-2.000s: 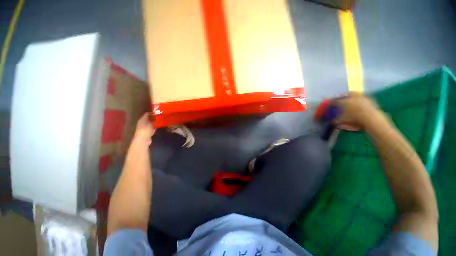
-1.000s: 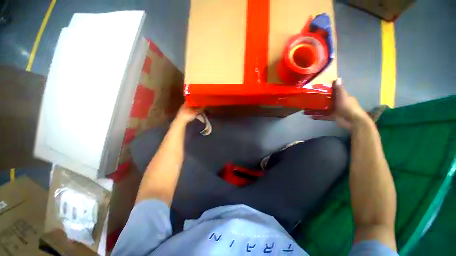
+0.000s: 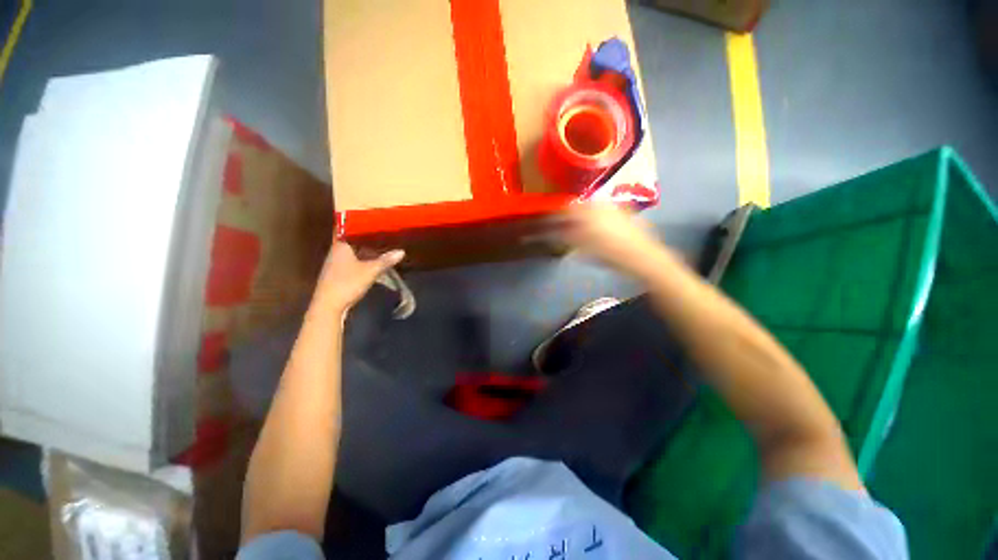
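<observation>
A brown carton (image 3: pixel 399 109) stands before me with red tape (image 3: pixel 482 98) down its top seam and along its near edge. The tape dispenser (image 3: pixel 591 129), with a red roll and a blue-purple part, lies on the carton top at the right. My left hand (image 3: pixel 356 273) is at the carton's near left corner, fingers apart, touching its lower side. My right hand (image 3: pixel 602 232) is blurred at the near edge, right of centre; its fingers cannot be made out.
White sheets (image 3: pixel 99 252) are stacked at left on a red-taped carton (image 3: pixel 268 219). A small open box (image 3: pixel 115 514) with clear bags is at lower left. A green bin (image 3: pixel 832 295) is at right. A red object (image 3: pixel 495 396) lies between my feet. Another carton (image 3: pixel 722 9) is at the top.
The tape dispenser has gone from my right hand onto the carton top. My right hand has since moved left from the near right corner along the near edge. My left hand stays at the left corner.
</observation>
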